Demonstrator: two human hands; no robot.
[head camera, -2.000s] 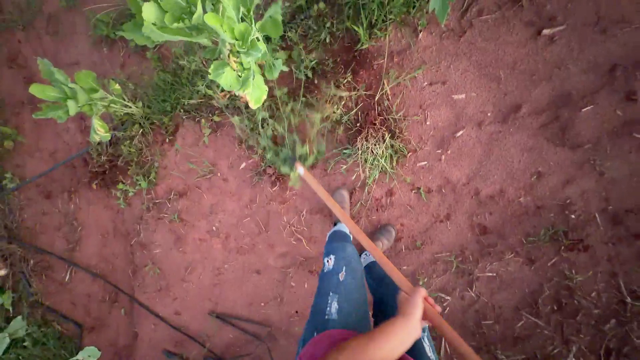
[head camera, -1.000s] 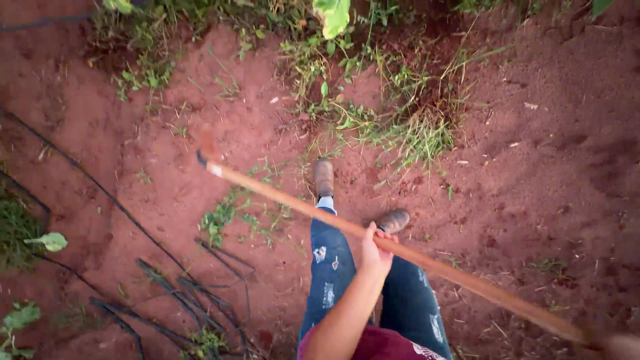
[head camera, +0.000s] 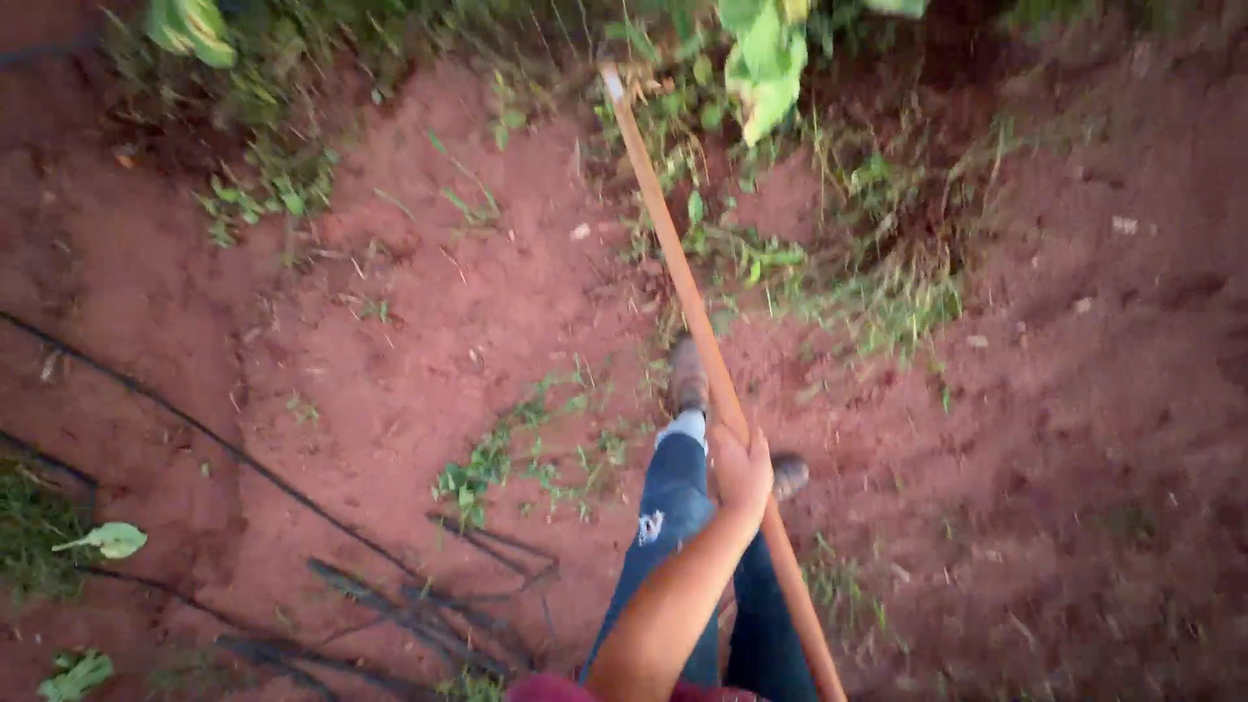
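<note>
My left hand (head camera: 741, 473) is closed around a long wooden tool handle (head camera: 673, 244), which slants from the bottom edge up to the weeds at top centre. A pale band marks the handle's far end; the tool's head there is hidden or blurred among the weeds (head camera: 673, 127). Broad-leaved green plants (head camera: 765, 68) hang over the weeds just right of that end. Where the handle runs out of the frame at the bottom, my right hand is out of sight.
Thin black hoses (head camera: 214, 439) cross the red soil at the left, with several more lengths (head camera: 390, 604) tangled at lower left. Loose green weeds (head camera: 478, 468) lie left of my boots (head camera: 688, 375). Grass clumps (head camera: 897, 292) grow at the right.
The handle's far end has swung from over the bare soil at the left up to the weeds at top centre. My left hand keeps its hold on the handle.
</note>
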